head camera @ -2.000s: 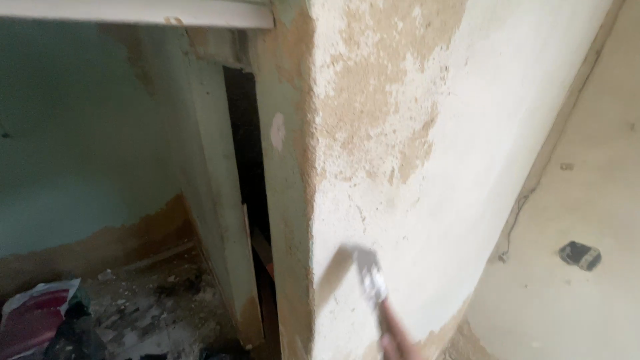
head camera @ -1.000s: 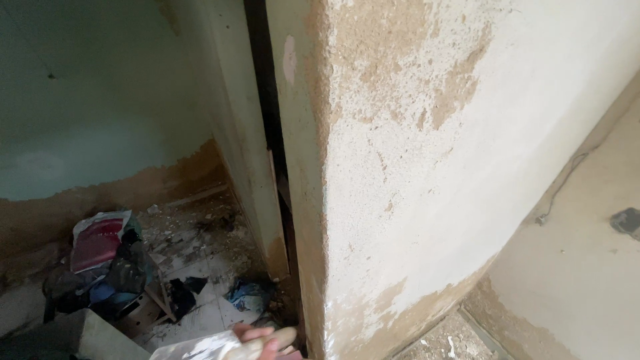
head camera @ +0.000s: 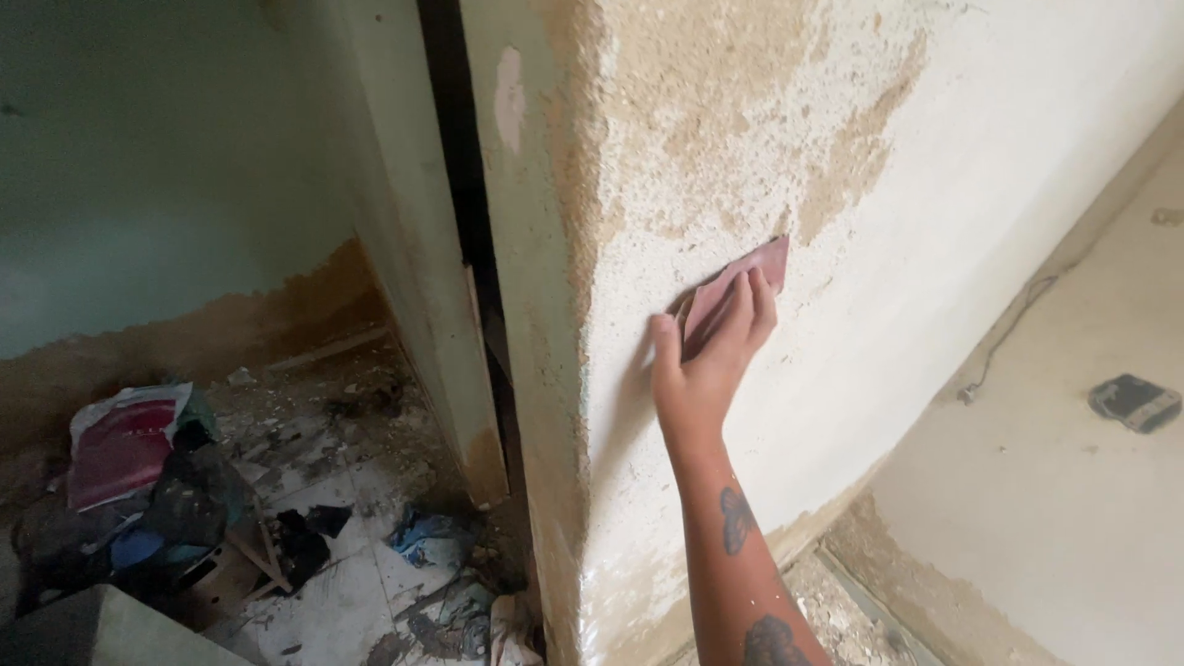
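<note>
My right hand (head camera: 708,370) presses a folded sheet of pinkish-brown sandpaper (head camera: 768,264) against the white face of a plastered wall (head camera: 832,324), close to its worn corner. The fingers lie over the sheet and the thumb is at its left end. Above the sheet, the white coat is patchy and tan plaster shows through. A green side face (head camera: 527,277) lies left of the corner. My left hand is out of view.
Beyond a narrow dark gap at left, rubbish lies on a dirty tiled floor, with a red and white bag (head camera: 129,449) and a blue crumpled item (head camera: 430,536). On the right wall are a dark box opening (head camera: 1133,402) and a hanging wire (head camera: 1004,328).
Two seconds ago a hand held a handled tool at the wall; one second ago a hand with a pale object was low by the corner. Now my right hand holds sandpaper on the wall.
</note>
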